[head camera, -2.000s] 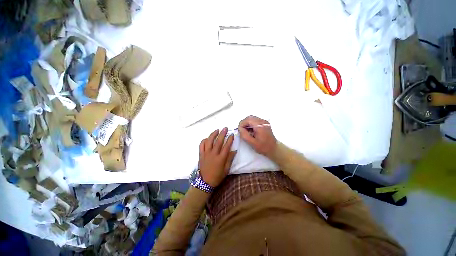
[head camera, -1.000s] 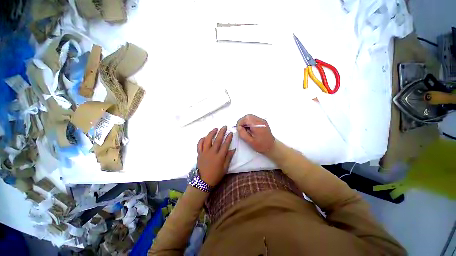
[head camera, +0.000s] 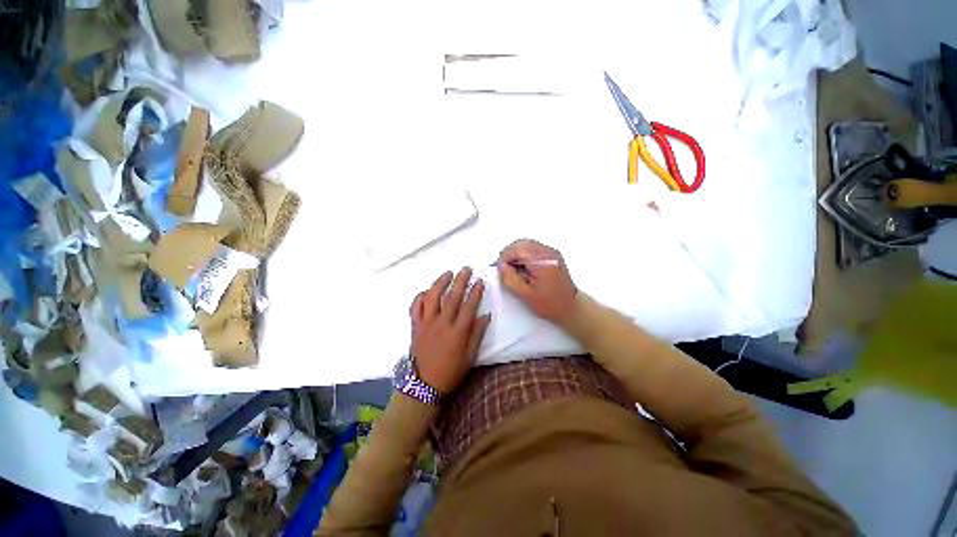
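Observation:
My right hand (head camera: 539, 281) holds a thin pale pen or pencil (head camera: 544, 262) in its fingertips at the near edge of the table. Its tip is near a white piece (head camera: 502, 317), hard to tell from the white cloth. My left hand (head camera: 448, 325) lies flat on the white piece with its fingers slightly apart, pressing it down. A pale narrow piece with dark edges (head camera: 425, 231) lies just beyond my hands. Another pale rectangle (head camera: 498, 74) lies further back. Scissors (head camera: 655, 138) with red and orange-yellow loops lie at right of centre.
Tied khaki bundles (head camera: 243, 210) with white strips and tags are heaped at left. A steam iron (head camera: 881, 201) sits on a metal rest at right. Crumpled white cloth (head camera: 782, 47) lies at the back right. Scraps (head camera: 252, 451) lie below the table; a blurred yellow-green thing (head camera: 913, 341) is at right.
The whole view has shifted slightly. My hands stay in nearly the same place and pose on the white piece.

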